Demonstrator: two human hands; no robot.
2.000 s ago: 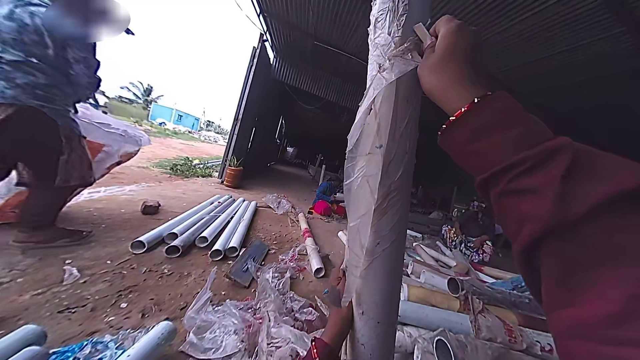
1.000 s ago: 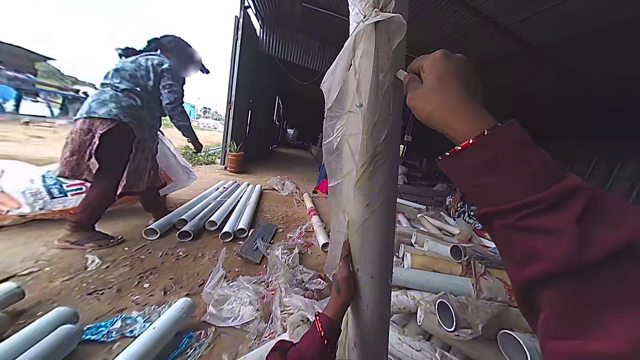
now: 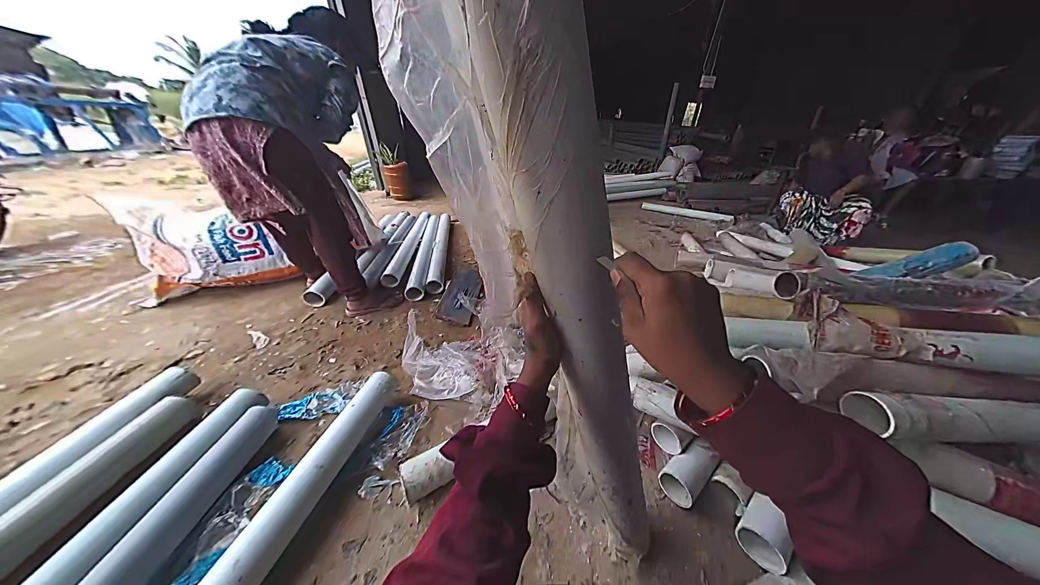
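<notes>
A grey plastic pipe (image 3: 597,349) stands upright, slightly tilted, in front of me, its lower end on the dirt ground. Clear plastic film (image 3: 455,122) wraps its upper part and hangs loose on the left side, with brownish tape (image 3: 518,260) stuck along it. My left hand (image 3: 538,333) is pressed to the pipe's left side at the film's edge; whether its fingers grip the film is unclear. On the pipe's right, my right hand (image 3: 670,313) is closed around a small flat pale piece (image 3: 608,264), probably a blade, whose tip points at the pipe.
Pale pipes (image 3: 301,479) lie at the lower left, more pipes (image 3: 934,418) are piled on the right. A person (image 3: 260,106) bends over pipes (image 3: 414,256) beside a printed sack (image 3: 211,252). Crumpled film (image 3: 443,366) lies near the pipe's foot. Another person (image 3: 825,191) sits far right.
My right hand has come down along the pipe from near its top. The person at the left has bent down over the pipes. The view has tilted downward.
</notes>
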